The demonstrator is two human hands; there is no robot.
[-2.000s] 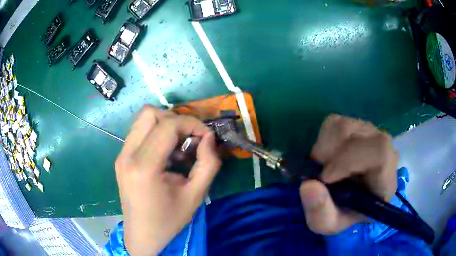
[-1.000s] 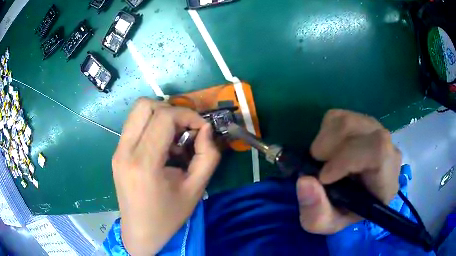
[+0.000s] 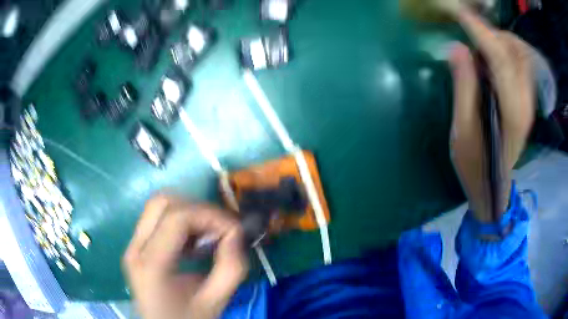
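The orange fixture [image 3: 246,179] lies on the green mat, with a blurred dark shape [image 3: 274,198] in its middle. My left hand [image 3: 180,255] is at its lower left, fingers curled around a small silvery component [image 3: 207,240]. Something dark at the fingertips reaches the fixture's edge; blur hides whether it is a housing. My right hand [image 3: 495,118] is raised at the upper right, closed on the soldering iron [image 3: 490,134], whose dark handle shows between the fingers. The iron's tip cannot be made out.
A tan blurred ring [image 3: 430,9] is at the top right edge, by my right fingertips. Black housings [image 3: 149,144] lie beyond the fixture. Small white and yellow components [image 3: 43,193] are piled at the left. White tape [image 3: 271,115] crosses the fixture. A dark round frame [image 3: 548,81] stands behind my right hand.
My right hand has swung the iron away from the fixture to the upper right. My left hand has shifted slightly down and left. The view has moved, so the bench sits lower.
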